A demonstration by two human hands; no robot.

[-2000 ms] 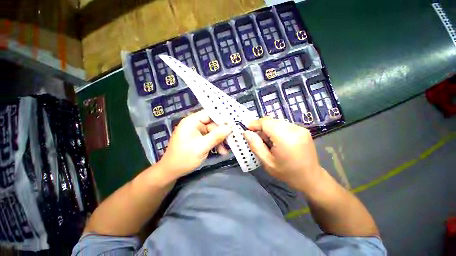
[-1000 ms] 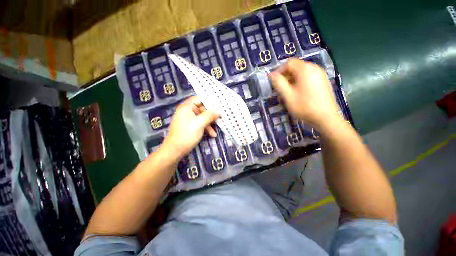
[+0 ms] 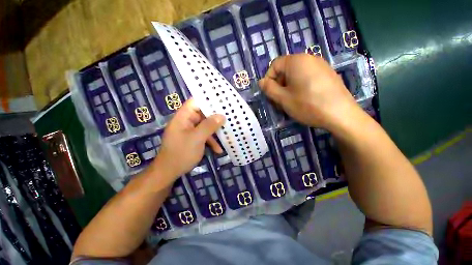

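My left hand point(image 3: 187, 137) pinches a white sticker sheet point(image 3: 222, 98) with rows of small black dots. The sheet curls over the middle of the tray. My right hand point(image 3: 305, 88) is over the tray right of the sheet, fingers bent and fingertips together; whether a tiny dot is between them cannot be seen. The milky blister tray point(image 3: 96, 155) holds dark purple moulded parts point(image 3: 225, 49) in an upper and a lower row, with sideways parts between. Each visible part has a gold clover-like emblem at one end. My right hand hides some parts.
A reddish-brown phone-like rectangle point(image 3: 63, 163) lies on the dark green bench point(image 3: 419, 67) left of the tray. Brown cardboard point(image 3: 93, 31) is behind it. Stacked shiny black trays point(image 3: 31, 181) are at far left. A grey floor with a yellow line and a red object point(image 3: 459, 227) are at right.
My right hand has left the sheet and moved over the tray to its right. My left hand still holds the sheet. The view is now closer to the tray.
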